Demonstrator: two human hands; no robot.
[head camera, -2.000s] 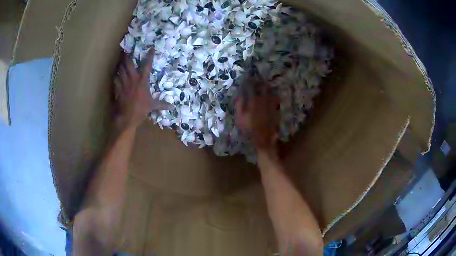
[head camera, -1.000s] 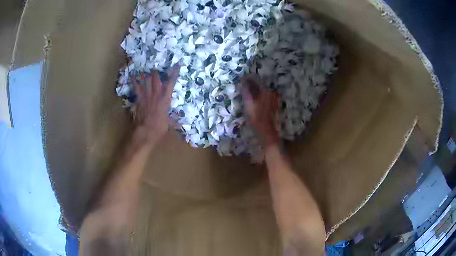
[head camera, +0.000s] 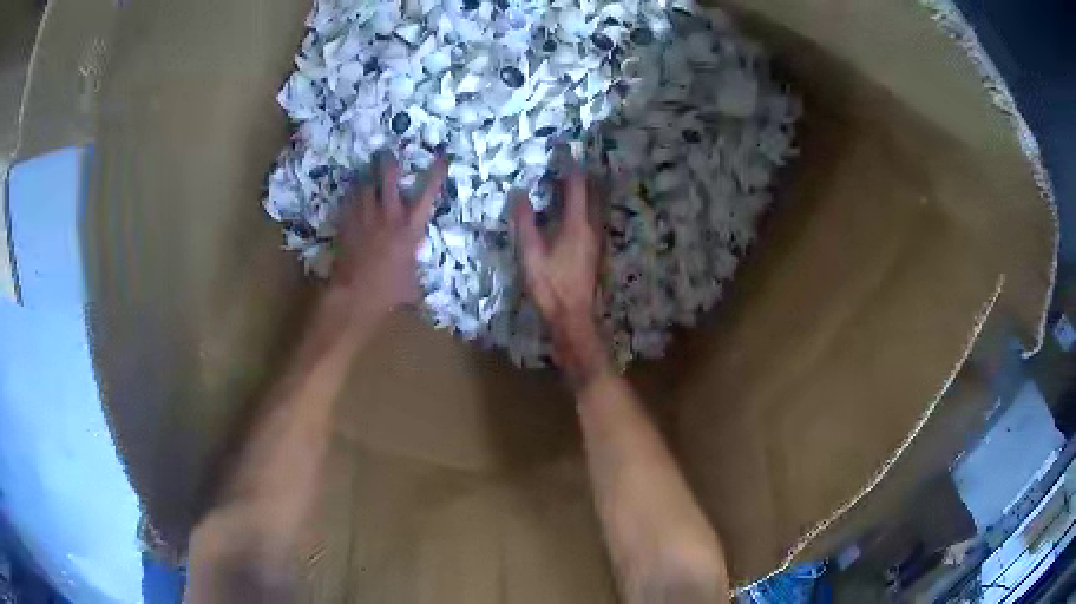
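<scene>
A large heap of white plastic parts (head camera: 507, 106) with dark round spots lies in a brown cardboard carton (head camera: 826, 389). My left hand (head camera: 384, 242) is on the near left side of the heap, fingers spread, slightly blurred. My right hand (head camera: 564, 248) is on the near middle of the heap, thumb and fingers apart. Both hands are bare, and no part shows gripped in either. The heap's right side is in shadow.
The carton's walls and bent flaps surround both forearms. A pale blue-white surface (head camera: 47, 389) lies outside the carton at the left. At the lower right, outside, are a pale sheet-like thing (head camera: 1011, 454) and blurred items.
My left hand has moved right and inward over the heap. My right hand has moved left, towards my left hand, and its fingers now show more clearly. Some parts on the surface have shifted.
</scene>
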